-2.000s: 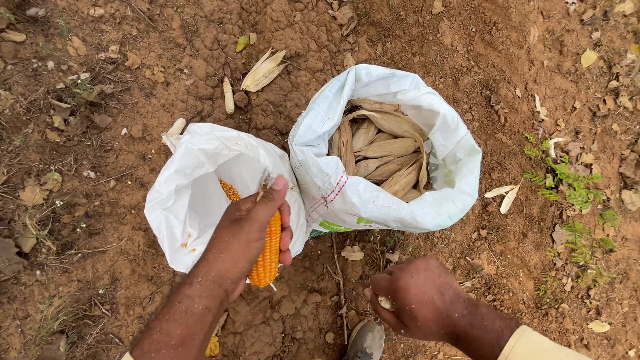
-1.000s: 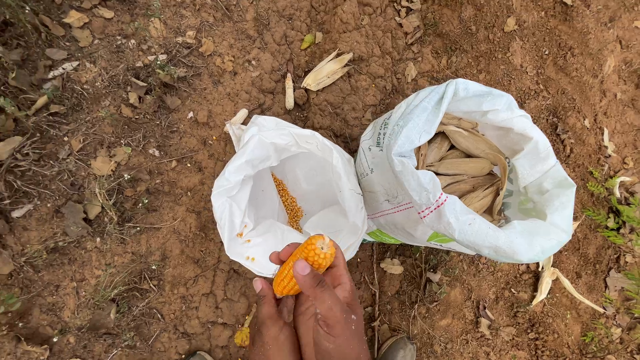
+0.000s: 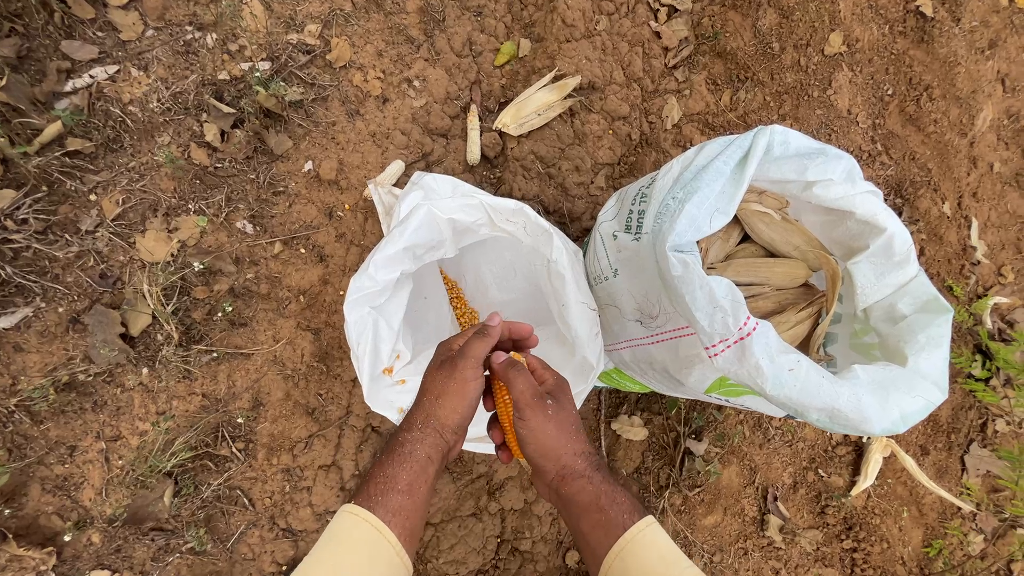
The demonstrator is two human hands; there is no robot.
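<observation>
An ear of orange corn (image 3: 506, 408) is gripped in my right hand (image 3: 540, 408), upright in the view over the near rim of a white sack (image 3: 384, 280). My left hand (image 3: 464, 368) is against the top of the ear, its thumb beside my right thumb; whether its hidden fingers also grip the ear I cannot tell. Loose corn kernels (image 3: 458, 300) lie inside the white sack, with a few more at its left wall. To the right, touching it, stands a printed woven sack (image 3: 664, 264) that holds several husked-over ears of corn (image 3: 768, 272) in dry leaves.
On the reddish soil beyond the sacks lie a bare corncob (image 3: 474, 136) and a dry corn husk (image 3: 538, 104). Another cob (image 3: 386, 178) touches the far left rim of the white sack. A husk strip (image 3: 904, 468) lies below the printed sack, near green weeds (image 3: 996, 360).
Two seconds ago my left hand held the ear and my right hand was apart at the right. Both hands now meet at the ear over the white sack's rim. The view has shifted left.
</observation>
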